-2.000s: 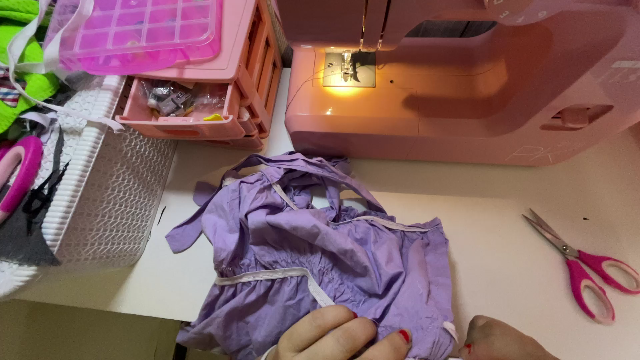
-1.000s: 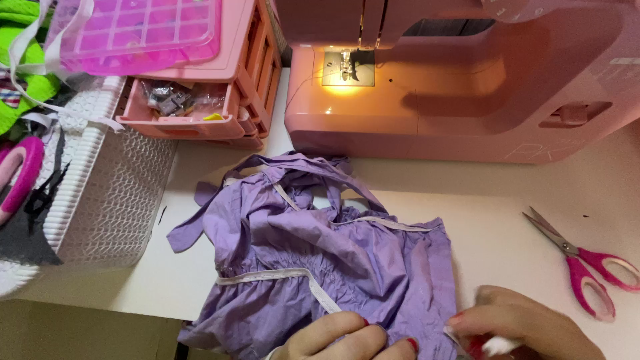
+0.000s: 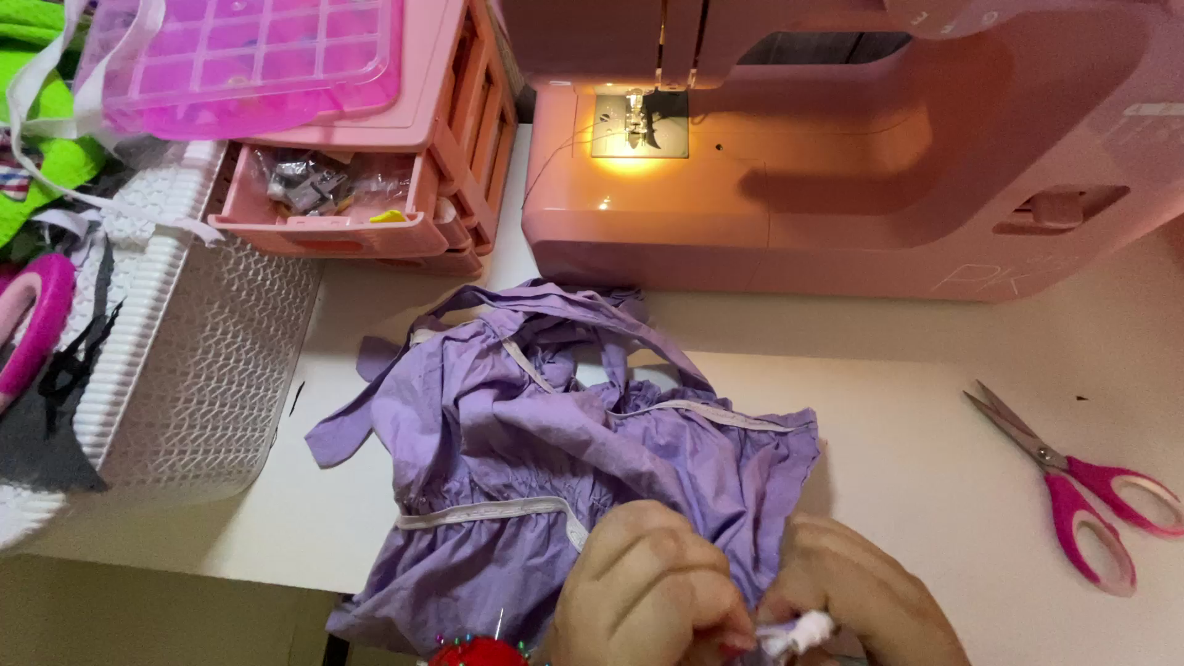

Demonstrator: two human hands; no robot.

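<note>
A gathered purple fabric garment (image 3: 536, 444) with narrow straps and white elastic strips (image 3: 490, 511) lies in front of the sewing machine. Over its lower right part, my left hand (image 3: 647, 583) has its fingers closed at a small bunched white piece (image 3: 795, 632), seemingly the end of an elastic or trim. My right hand (image 3: 851, 583) pinches the same white piece from the right, close beside the left fingertips. A red pincushion (image 3: 479, 651) with coloured pins shows at the bottom edge, left of my left hand. What lies beneath both hands is hidden.
A pink sewing machine (image 3: 832, 250) with its lamp lit stands behind the garment. Pink-handled scissors (image 3: 1050, 462) lie at right, blades partly apart. At left are a white woven basket (image 3: 203, 370), a pink drawer unit (image 3: 444, 111) with one drawer pulled out, and a pink compartment box (image 3: 259, 55).
Both hands have come up and together over the garment's lower right. The red pincushion now shows at the bottom edge. The garment and scissors have stayed in place.
</note>
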